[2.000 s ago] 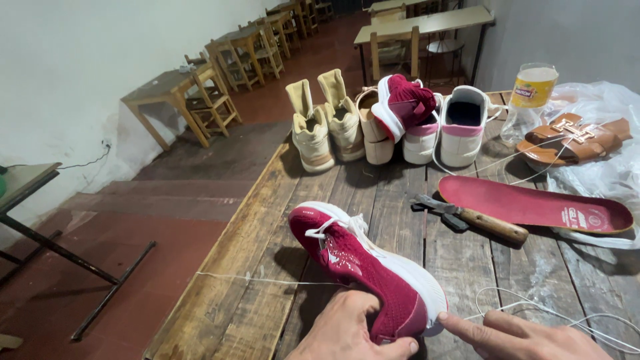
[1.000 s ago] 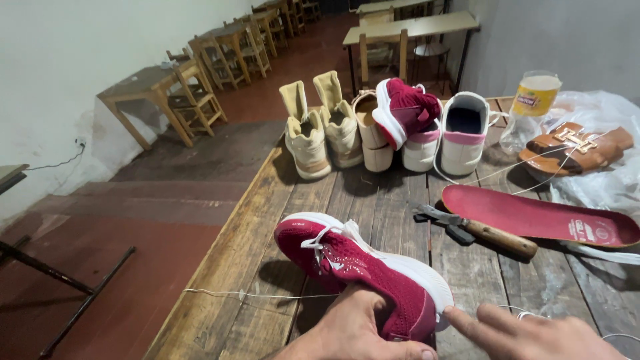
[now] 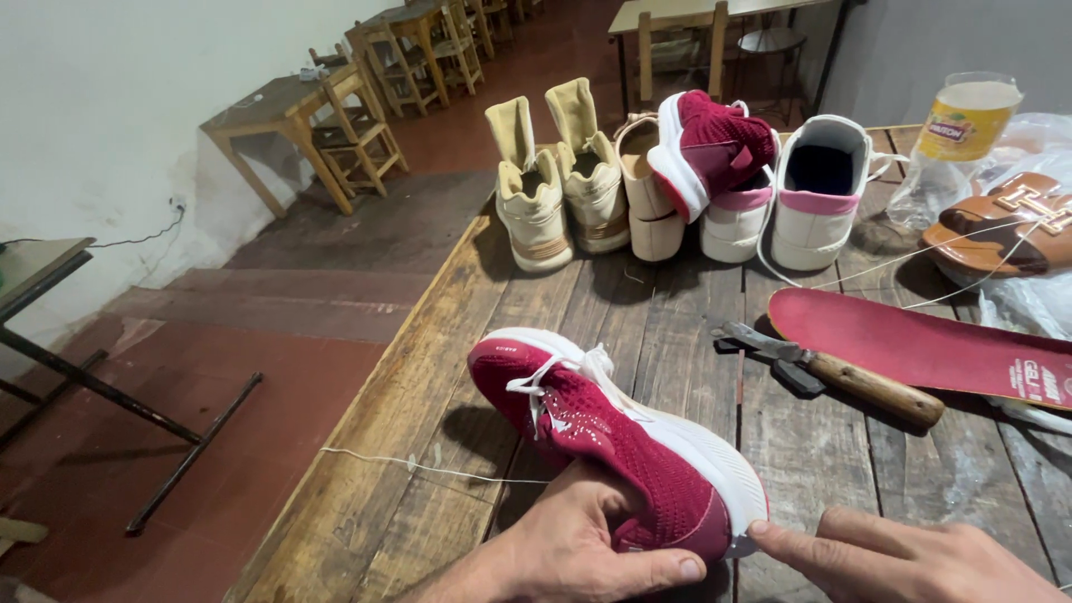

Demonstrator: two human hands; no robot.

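Note:
A dark red knit sneaker (image 3: 620, 444) with a white sole and white laces lies tilted on its side above the wooden tabletop, toe to the upper left. My left hand (image 3: 578, 536) grips it at the collar, fingers inside the opening and thumb along the heel. The index fingertip of my right hand (image 3: 888, 553) touches the white sole at the heel; no object shows in that hand. A pale thread (image 3: 435, 471) runs from the table's left edge toward the shoe and passes out of sight behind it.
Right of the sneaker lie a wooden-handled tool (image 3: 871, 385) and a red insole (image 3: 904, 343). Behind stand beige high-top shoes (image 3: 533, 218), another red sneaker (image 3: 720, 151) resting on other shoes, a white shoe (image 3: 816, 197), a cut plastic bottle (image 3: 959, 142) and a brown sandal (image 3: 988, 234).
The sneaker has turned a little in my left hand, showing more of its side than two seconds ago. My right index finger stays at the heel.

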